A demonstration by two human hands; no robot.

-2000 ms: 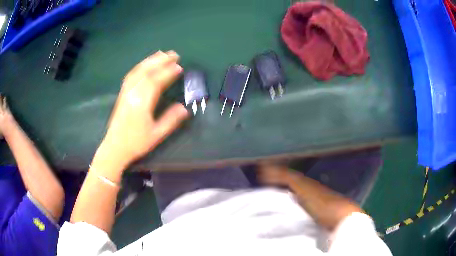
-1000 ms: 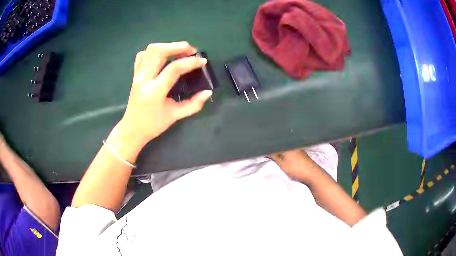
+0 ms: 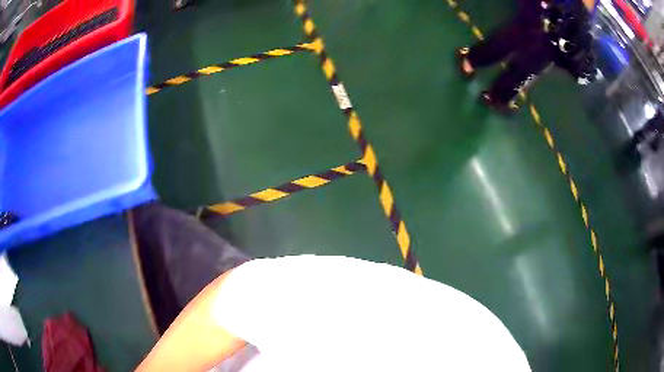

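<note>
Neither of my hands is in view. A bare forearm, apparently my right, comes out of a white sleeve at the bottom, and its hand is cut off by the lower edge. The dark red cloth (image 3: 69, 344) lies crumpled on the green bench (image 3: 69, 269) at the lower left. The blue bin (image 3: 80, 131) is at the left, its visible inside bare except for small dark items at the left edge. The red bin (image 3: 125, 20) behind it holds a row of black adapters.
A white glove-like item (image 3: 9, 305) lies at the left edge. The bench edge runs below the blue bin. Green floor with yellow-black tape (image 3: 386, 200) fills the middle. A person in dark clothing (image 3: 510, 54) is at the upper right, blurred. Shiny equipment stands along the right edge.
The view has swung to the right. The blue bin and cloth now show at the left. My left hand, which held black adapters, and the adapters on the bench have left the picture.
</note>
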